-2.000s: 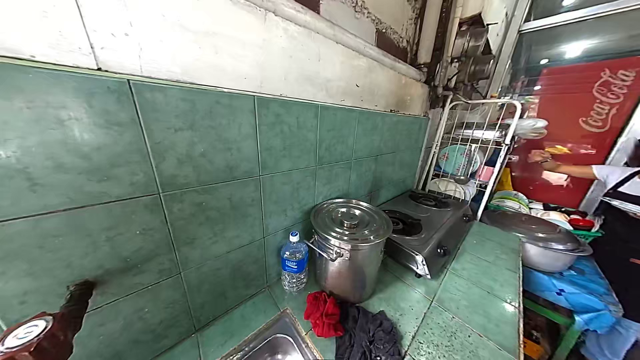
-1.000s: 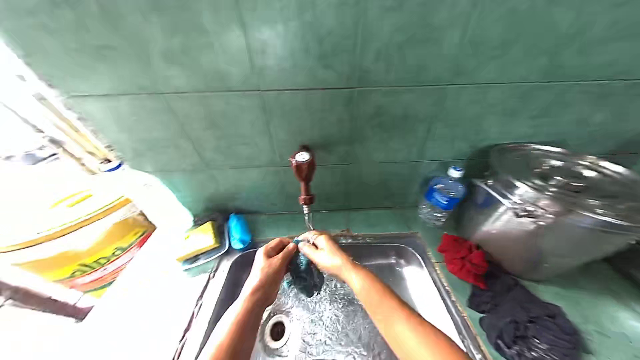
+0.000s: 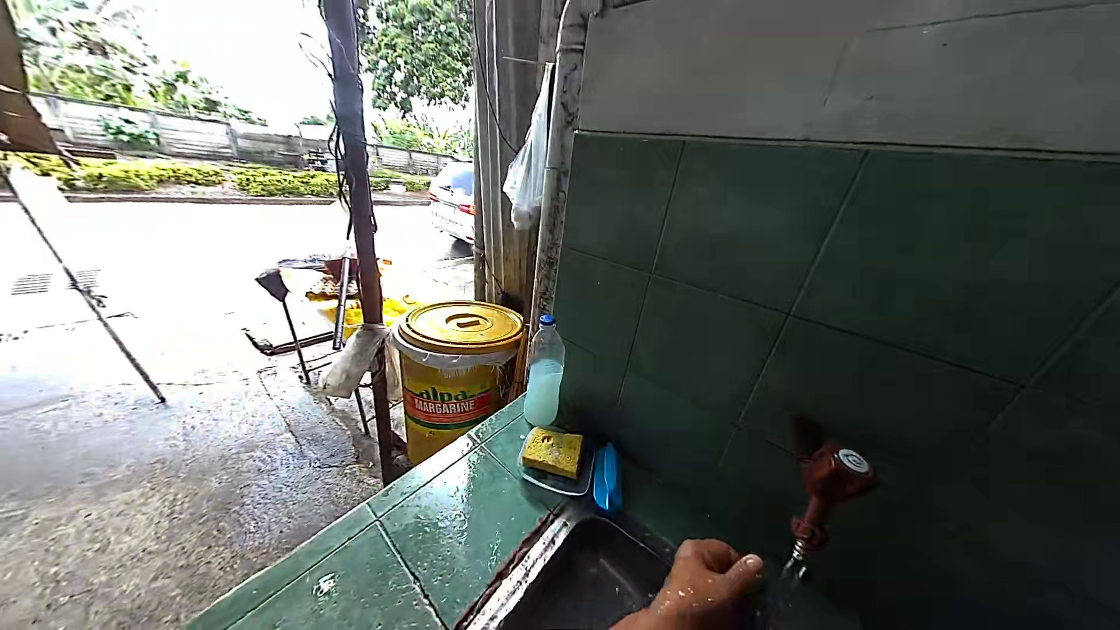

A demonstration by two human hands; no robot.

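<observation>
My left hand (image 3: 700,577) is at the bottom edge over the stainless steel sink (image 3: 604,556), its fingers curled with the thumb against them; whether it holds anything is hidden. Just to its right is the brown faucet (image 3: 827,490), mounted on the green tiled wall, with what looks like water below its spout. My right hand is out of view. Beyond the sink's left corner, a yellow sponge (image 3: 553,451) sits on a clear plastic tray (image 3: 573,479). A blue object (image 3: 607,478) lies beside the tray. A plastic bottle of pale liquid (image 3: 545,376) with a blue cap stands against the wall.
The green tiled counter (image 3: 437,534) is wet and ends at a diagonal edge. Past it stand a yellow margarine bucket (image 3: 455,376) with a lid and a dark post (image 3: 359,175). A plastic bag (image 3: 529,166) hangs by the pipe; a parked car (image 3: 453,197) is outside.
The view has swung left. One second ago both hands held a dark cloth under the faucet; now only my left hand shows, near the spout, and the cloth is not visible.
</observation>
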